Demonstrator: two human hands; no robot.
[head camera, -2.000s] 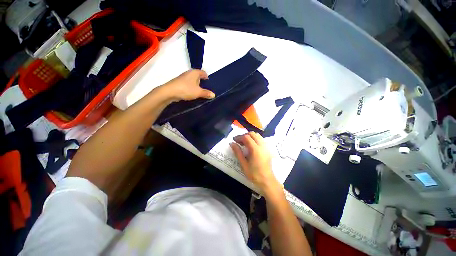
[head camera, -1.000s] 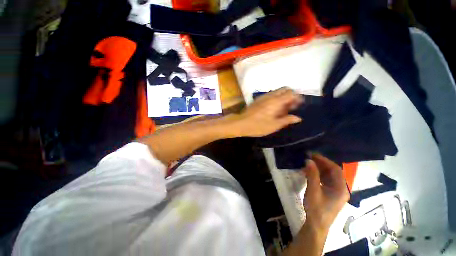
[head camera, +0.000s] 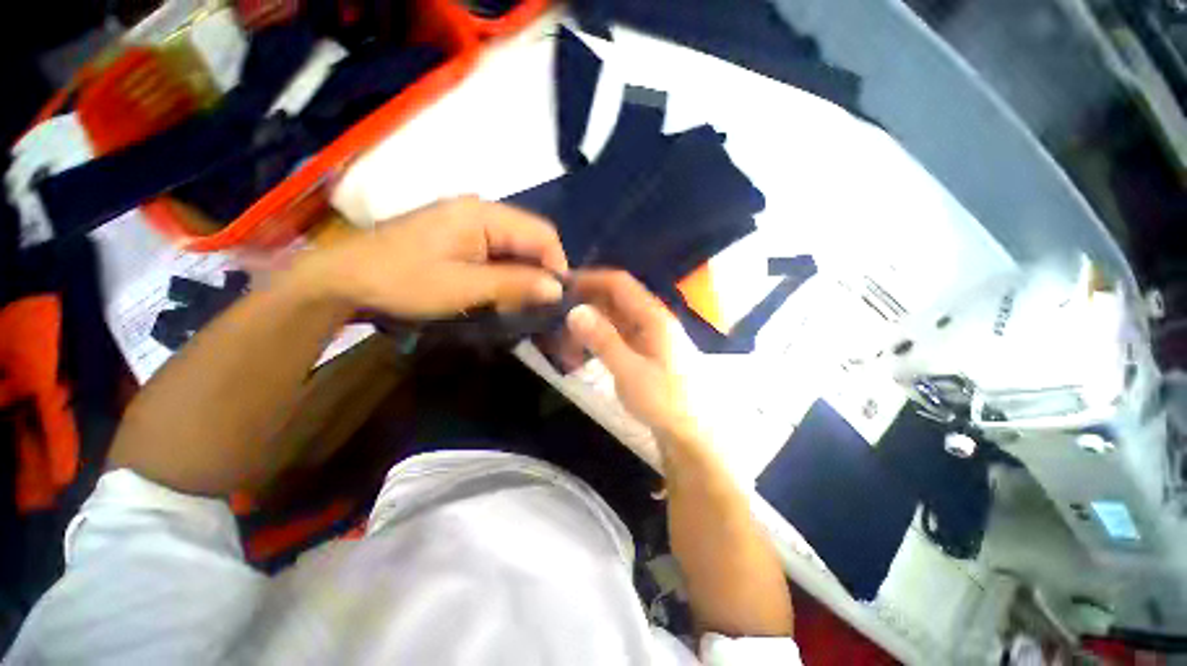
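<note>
Dark garment panels (head camera: 664, 195) lie stacked on the white table in front of me. My left hand (head camera: 456, 260) and my right hand (head camera: 625, 338) meet at the stack's near left end, fingertips close together. Both pinch a dark piece of cloth (head camera: 488, 325) near the table's front edge; its outline is blurred and partly hidden by the fingers. An orange fabric piece (head camera: 704, 297) shows beside the stack. A narrow dark strip (head camera: 768, 307), bent at one end, lies to its right.
A white sewing machine (head camera: 1041, 351) stands at the right, with a dark flat piece (head camera: 840, 494) before it and black scissor handles (head camera: 932, 523) beside it. An orange basket (head camera: 293, 186) of dark pieces is at the left, near a work sheet (head camera: 137, 267). A dark cloth pile (head camera: 742, 46) lies at the far edge.
The view has swung back toward the sewing machine. My hands, apart on and beside the panels before, have come together and now hold cloth between their fingertips.
</note>
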